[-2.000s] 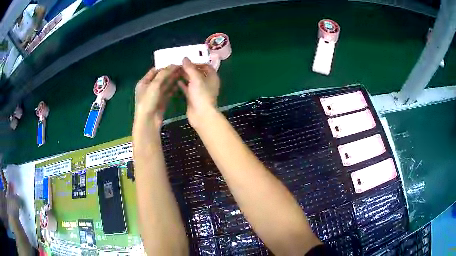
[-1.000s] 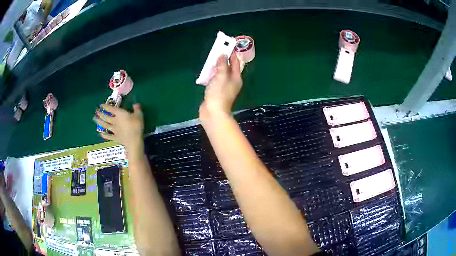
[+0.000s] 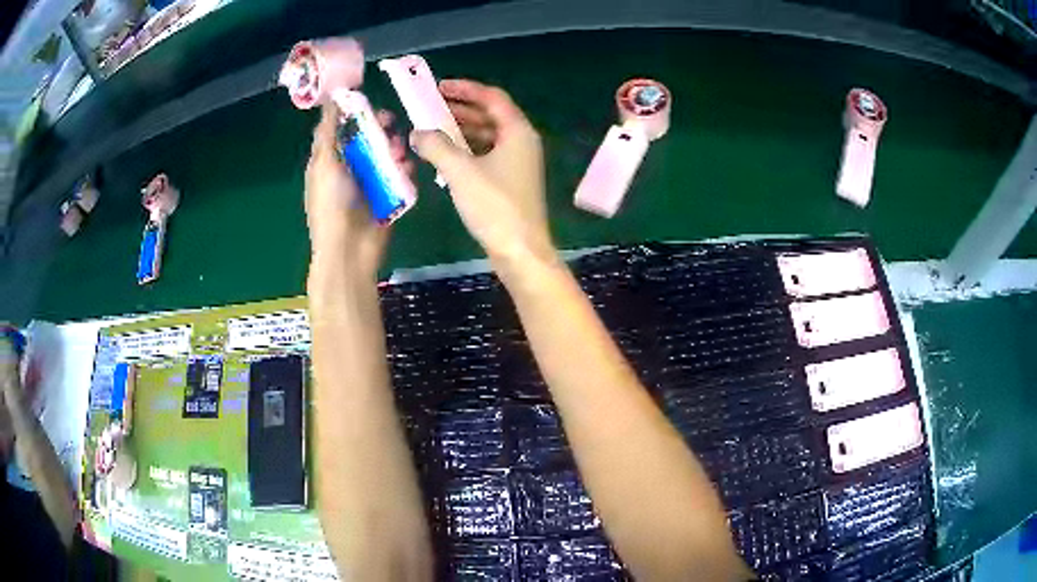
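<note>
My left hand (image 3: 341,188) holds an open fan unit (image 3: 375,171) above the belt, its round pink head at the upper left and the blue battery facing me. My right hand (image 3: 495,159) holds a pale pink handle cover (image 3: 422,100) by its lower part, tilted, just right of the open unit. The cover and the unit look apart. The fingers behind the unit are partly hidden.
The green conveyor belt (image 3: 728,136) carries two closed fans (image 3: 614,171) (image 3: 859,154) on the right and an open fan unit (image 3: 151,244) on the left. The black tray (image 3: 637,330) holds several covers (image 3: 855,380) at its right side. The printed mat (image 3: 171,455) lies left. Another person's arm (image 3: 40,443) shows at the left edge.
My left hand has lifted the open fan unit off the belt. My right hand has moved left with the cover. The closed fan formerly beside the cover now lies clear of my right hand.
</note>
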